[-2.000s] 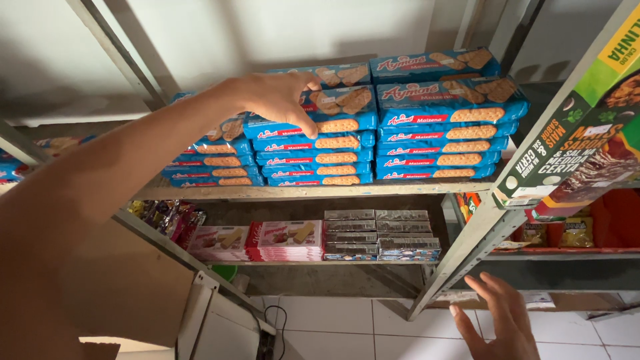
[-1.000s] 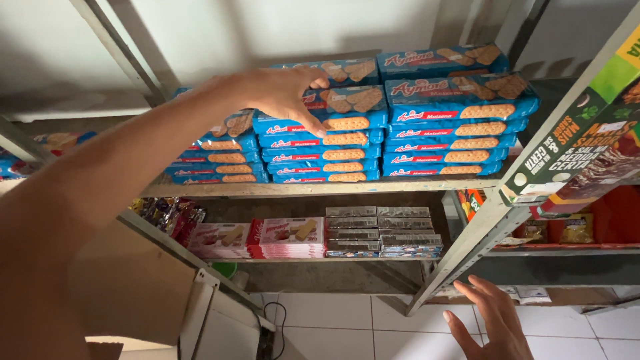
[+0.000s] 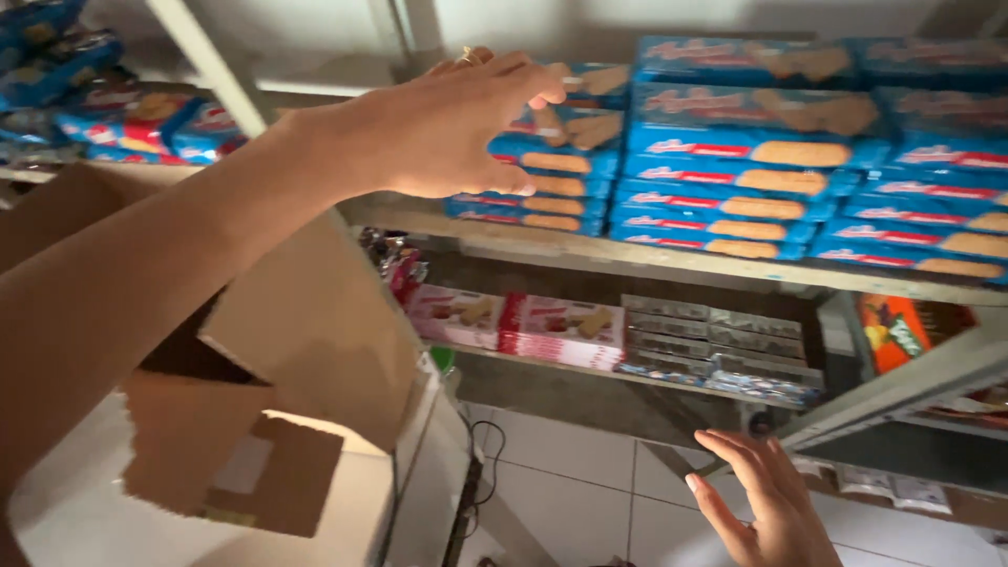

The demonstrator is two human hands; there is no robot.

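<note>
My left hand (image 3: 480, 126), with a ring on one finger, reaches over the leftmost stack of blue biscuit packets (image 3: 555, 185) on the upper shelf. Its thumb and fingers are apart, with nothing held; whether the fingertips touch the packets I cannot tell. Right of it stand more stacks of blue biscuit packets (image 3: 724, 177), showing pictures of oblong biscuits. My right hand (image 3: 760, 492) is low at the right, fingers spread and holding nothing, in front of the metal shelf post and above the tiled floor.
An open cardboard box (image 3: 315, 339) stands at the left on a white surface. The lower shelf holds pink wafer packets (image 3: 563, 323) and silvery packets (image 3: 717, 339). More blue packets (image 3: 142, 122) lie at the upper left. A slanting metal shelf post (image 3: 898, 386) is at the right, and a black cable (image 3: 500, 465) hangs near the floor.
The view has swung left, bringing the open cardboard box into sight. My left hand has shifted from the middle stack of blue packets to the leftmost one. My right hand stays low and empty.
</note>
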